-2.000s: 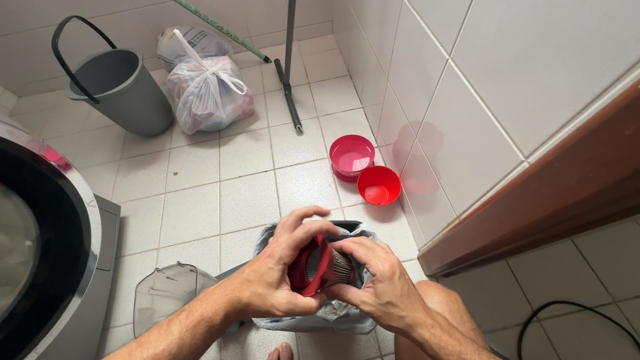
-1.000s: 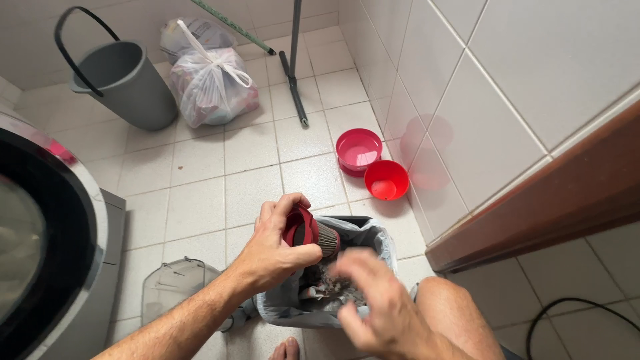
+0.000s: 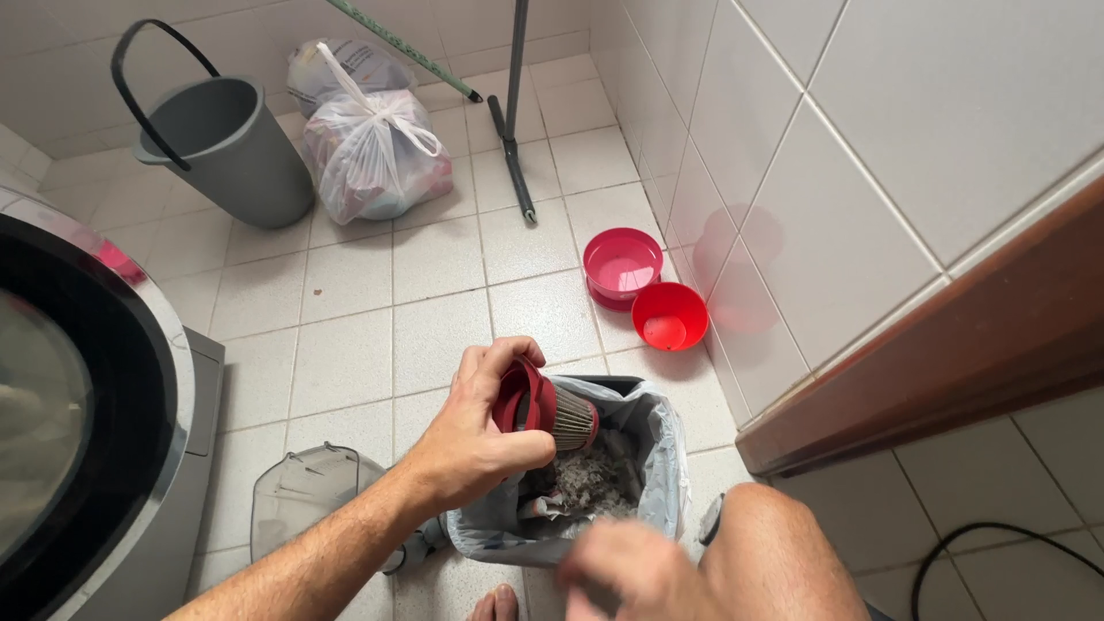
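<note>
My left hand [image 3: 487, 418] grips the red rim of a pleated vacuum filter [image 3: 573, 418], tilted on its side with the pleats facing right. The filter is over a waste bin [image 3: 664, 483] lined with a plastic bag. Grey dust and lint [image 3: 595, 479] lie inside the bin with some crumpled scraps. My right hand [image 3: 634, 565] is blurred at the bin's near edge, apart from the filter; whether it holds anything cannot be seen. A clear plastic dust container [image 3: 302, 496] sits on the floor left of the bin, partly behind my left forearm.
Beyond the bin are a pink bowl [image 3: 623, 259] and a red bowl [image 3: 670, 317] beside the tiled wall. A grey bucket [image 3: 233, 155], a tied plastic bag [image 3: 375, 155] and a squeegee [image 3: 513, 164] are farther back. A front-loading washing machine [image 3: 185, 414] stands left; a black cable [image 3: 940, 543] lies right.
Two seconds ago both hands were on the filter. My right hand has let go and moved down toward the bin's near edge, while my left hand keeps hold of the filter.
</note>
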